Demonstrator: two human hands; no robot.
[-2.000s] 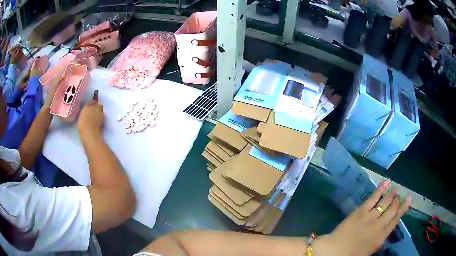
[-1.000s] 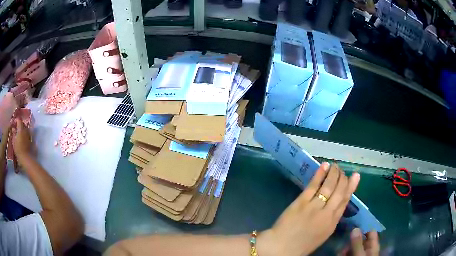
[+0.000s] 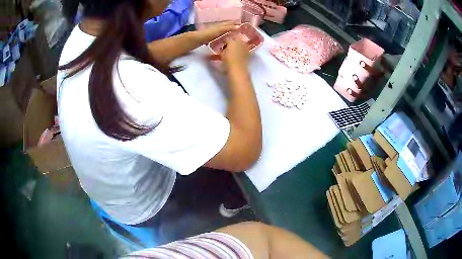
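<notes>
My left arm in a striped sleeve crosses the bottom of the head view, but the hand is cut off by the lower edge. My right hand is out of the picture. A pile of carton blanks [image 3: 372,189] with brown flaps lies on the green bench [image 3: 289,197] at the right. Part of a light blue carton [image 3: 390,246] shows at the lower right edge; what holds it is hidden. Upright blue finished cartons [image 3: 441,205] stand at the right edge, partly cut off.
A neighbour [image 3: 131,121] in a white shirt sits at the left, hands at a pink basket [image 3: 215,46]. A white sheet [image 3: 283,146] bears loose pink-white parts [image 3: 289,94]. Beyond are a filled plastic bag [image 3: 309,48], another pink basket [image 3: 357,66], a grid sheet [image 3: 349,116] and a metal post [image 3: 400,76].
The view has swung left, so the blanks and finished cartons now sit at the right and the neighbour fills the left. My hands and the scissors have left the picture.
</notes>
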